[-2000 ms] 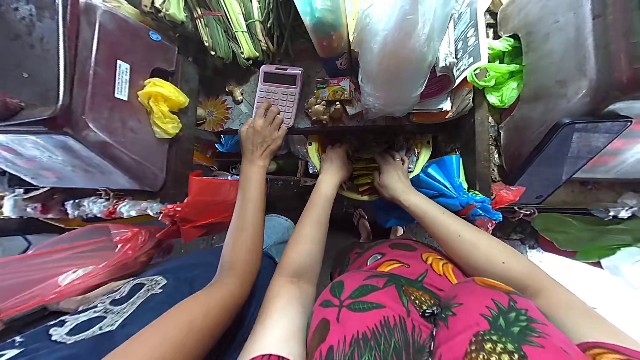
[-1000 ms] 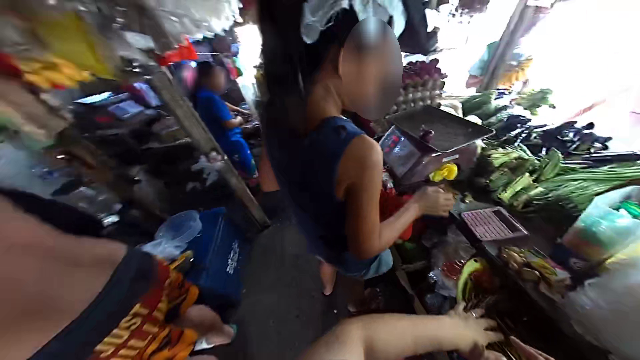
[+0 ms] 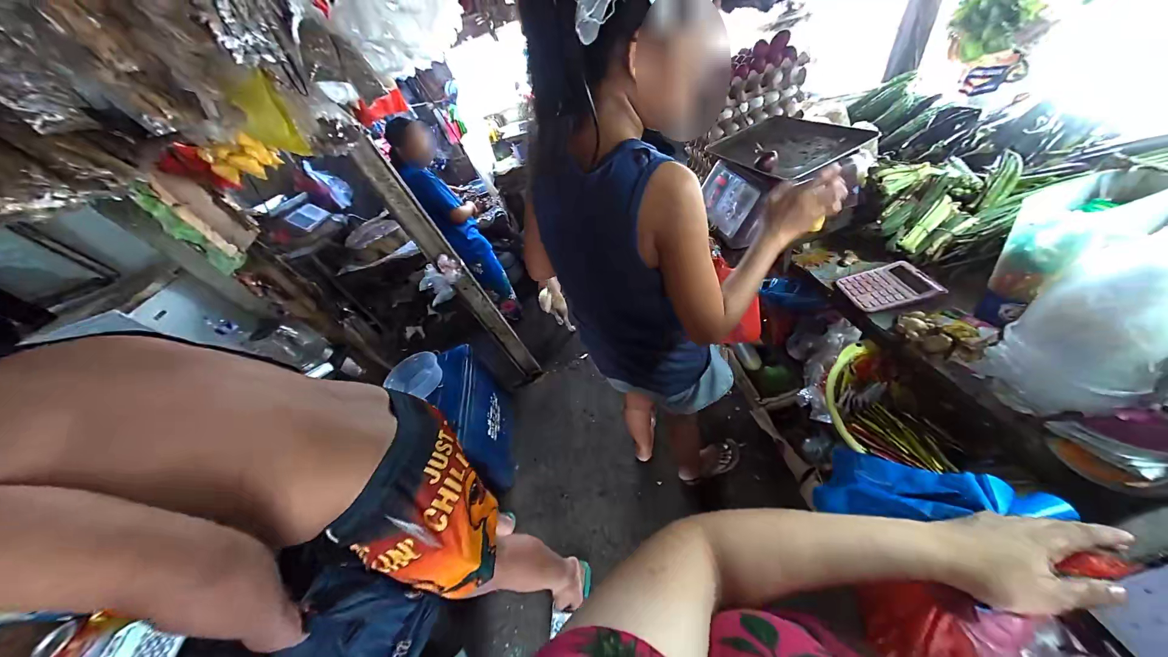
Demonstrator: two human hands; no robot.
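Observation:
My left hand (image 3: 1027, 561) is at the lower right, its fingers around a small red thing (image 3: 1095, 565) that I cannot identify for sure. Just below it are red plastic bags (image 3: 912, 620); blue plastic (image 3: 944, 488) lies just above my forearm. Beyond that, a yellow-green rimmed basket (image 3: 832, 401) holds thin long stalks or pods. My right hand is out of view. A pink calculator (image 3: 885, 286) lies on the stall ledge beside garlic or similar bulbs (image 3: 940, 333). A weighing scale (image 3: 733, 201) carries a metal tray (image 3: 794, 146) with a small red onion (image 3: 766, 161) on it.
A person in a navy sleeveless top (image 3: 602, 237) stands ahead, a hand beside the scale. Another in shorts bends at left; one in blue (image 3: 447, 210) is farther back. Also seen: blue cooler box (image 3: 474, 411), wooden post (image 3: 447, 246), green vegetables (image 3: 940, 205), egg trays (image 3: 757, 91), clear plastic bags (image 3: 1086, 328).
The view has swung left. My left hand has left the basket and now has a red thing in its fingers. The co-worker's hand, on the calculator in the oldest frame, is now by the scale.

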